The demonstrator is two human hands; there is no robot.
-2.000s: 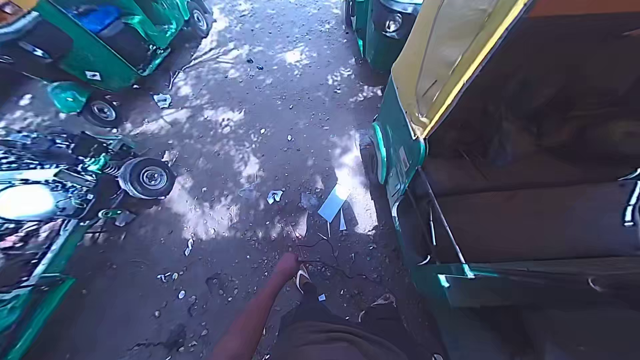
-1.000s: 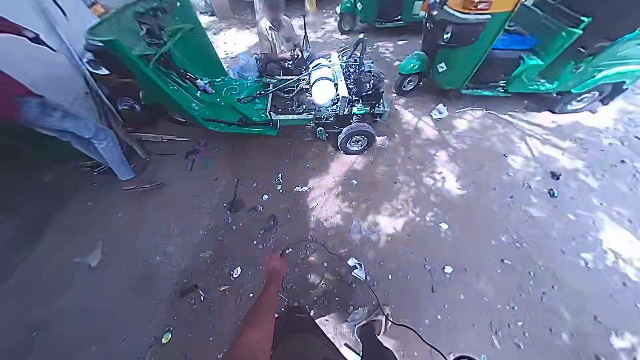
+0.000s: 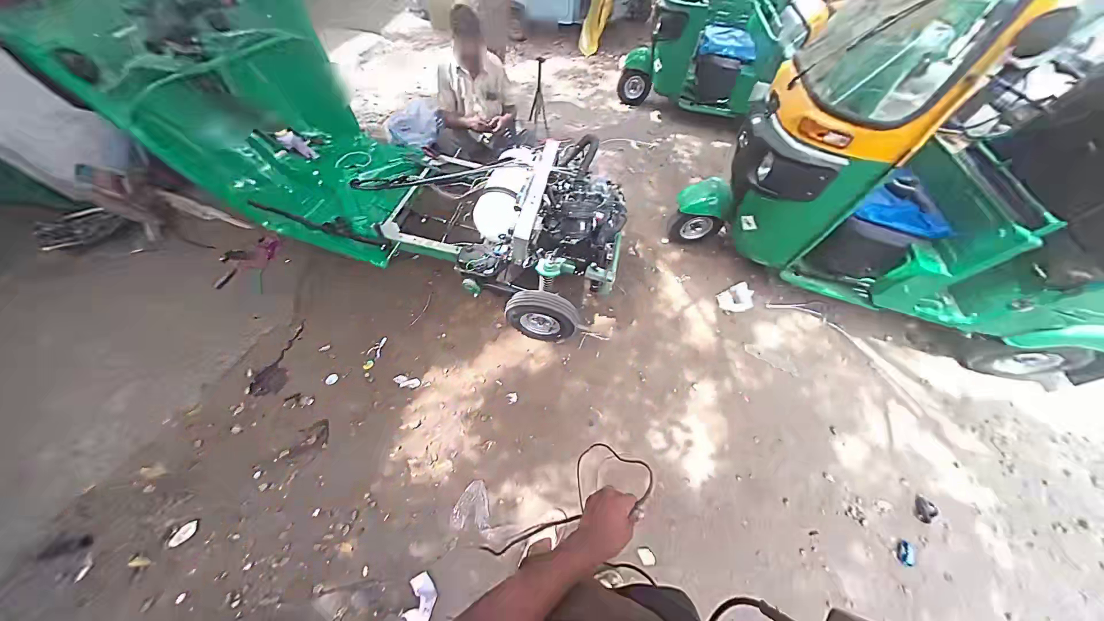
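Low in the view, my left hand [image 3: 608,517] is closed around a thin dark cable [image 3: 649,473]. One loop of the cable rises above the fist, and another stretch runs down to the left toward my foot. More black cable [image 3: 746,601] curves at the bottom edge, to the right of my legs; whether it is the same piece cannot be told. My right hand is out of sight.
Ahead stands a stripped green auto-rickshaw chassis [image 3: 431,246] with a white tank [image 3: 502,203], engine and wheel [image 3: 542,315]. A person [image 3: 474,90] sits behind it. Green and yellow auto-rickshaws [image 3: 776,190] stand right. Litter and a white scrap [image 3: 736,297] lie on the dirt.
The view has swung strongly, first toward the stripped chassis, then partly back right. My left hand stays in front of me; the cable now makes a raised loop above it.
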